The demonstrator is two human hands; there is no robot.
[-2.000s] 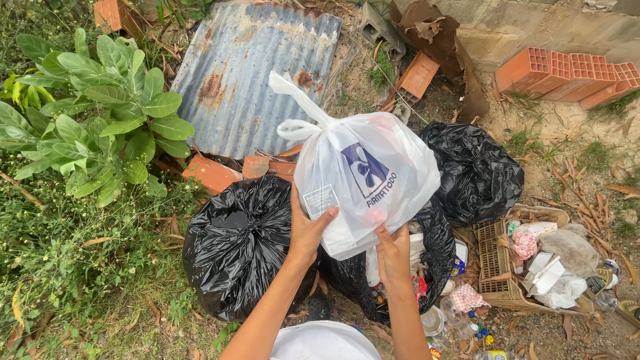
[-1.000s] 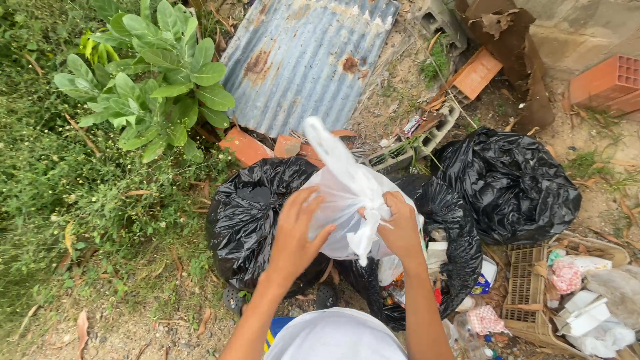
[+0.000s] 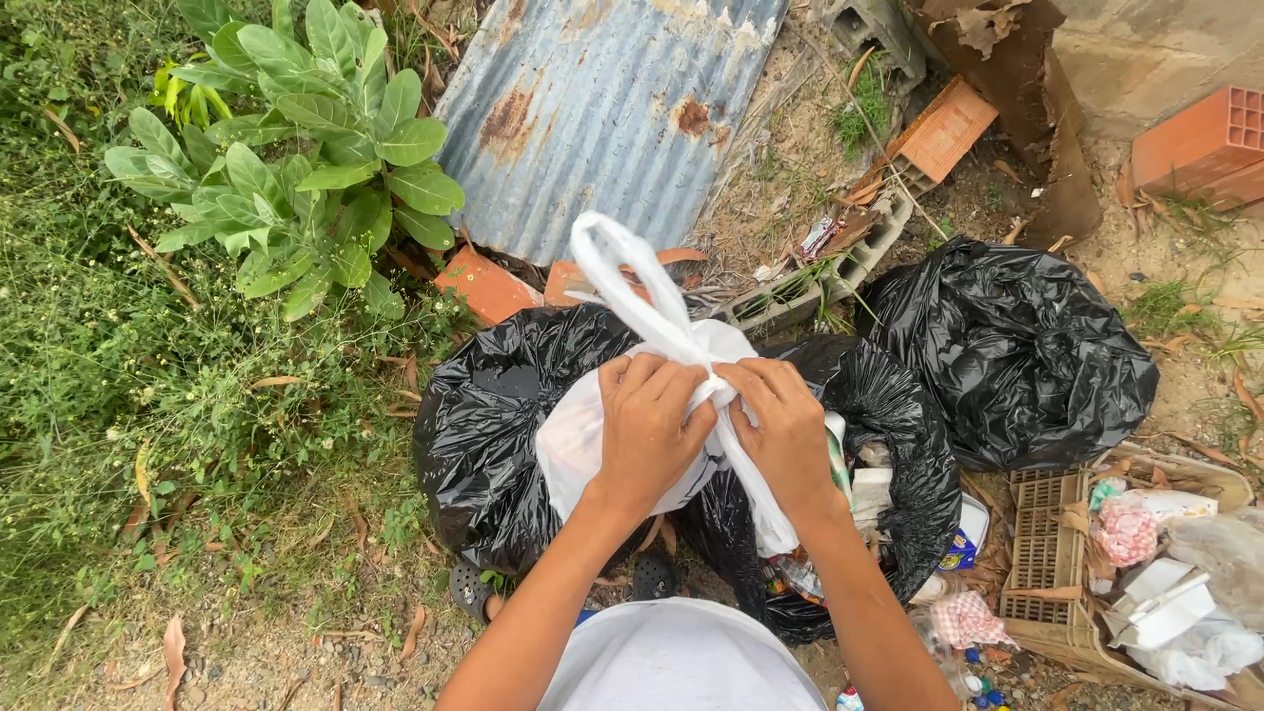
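Observation:
A white plastic carrier bag (image 3: 568, 444) hangs from both hands above the black garbage bags, its handles knotted at the top. My left hand (image 3: 652, 425) pinches the left side of the knot between thumb and fingers. Close beside it, my right hand (image 3: 775, 425) grips the knot's right side. One long handle loop rises up and left of the knot; another tail hangs down past my right hand. Behind the carrier bag on the left is a full black garbage bag (image 3: 474, 464). An open black garbage bag (image 3: 918, 464) with mixed trash lies partly under my right forearm.
Another black garbage bag (image 3: 1017, 365) sits at the right, above a broken plastic crate (image 3: 1047, 543) of litter. Corrugated metal sheet (image 3: 602, 118), hollow clay bricks (image 3: 1200, 143) and concrete blocks (image 3: 869, 242) lie beyond. Leafy plants (image 3: 316, 148) grow at the left. Small litter is scattered at lower right.
Two seconds ago both hands cupped the carrier bag from below with its print showing. Now the fingers of both hands are together at its knot. The view has shifted.

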